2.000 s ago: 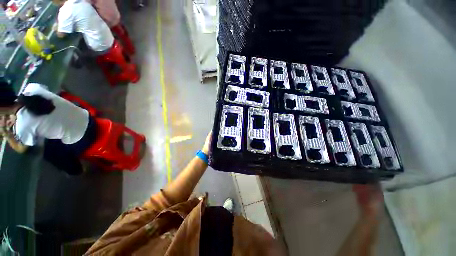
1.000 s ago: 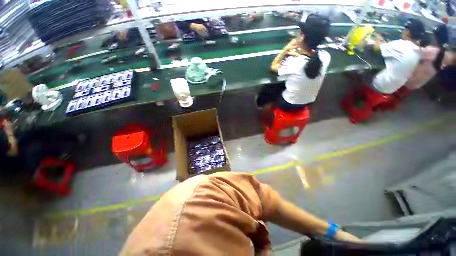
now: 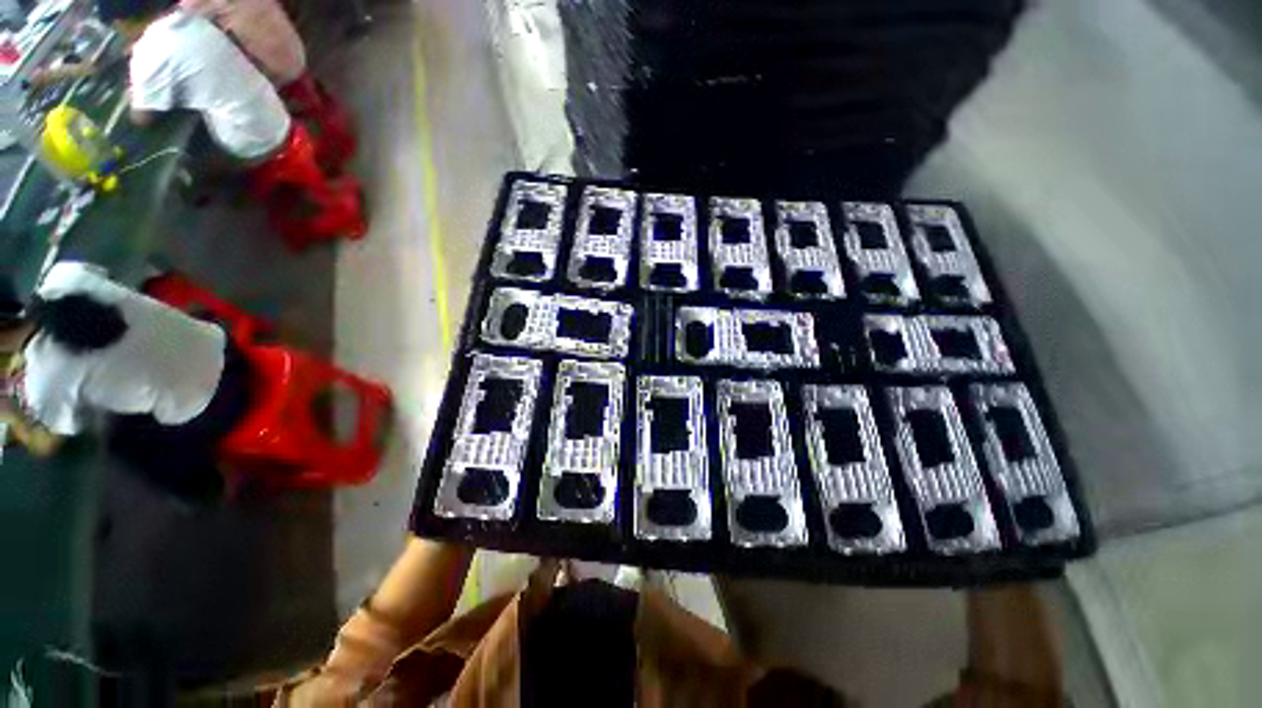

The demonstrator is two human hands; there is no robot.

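A black blister tray [image 3: 830,564] is held up in front of my body, tilted a little. It carries upright silver-white housings [image 3: 855,484] in a far row and a near row, with three sideways housings between. Each housing has a rectangular opening and a rounded one. My left forearm [image 3: 418,578] reaches the tray's near left corner, and my right forearm [image 3: 1008,629] goes under its near right part. Both hands are hidden at or under the tray, so their fingers do not show.
A large black stack [image 3: 789,97] stands beyond the tray, with pale sheeting [image 3: 1163,277] to the right. At left, people in white shirts [image 3: 118,346] sit on red stools [image 3: 312,415] along a green bench [image 3: 42,553]. A yellow floor line [image 3: 426,152] runs between.
The view has swung from the bench back to the tray. The tray now sits in the centre, lower and further left than two seconds ago, and appears larger.
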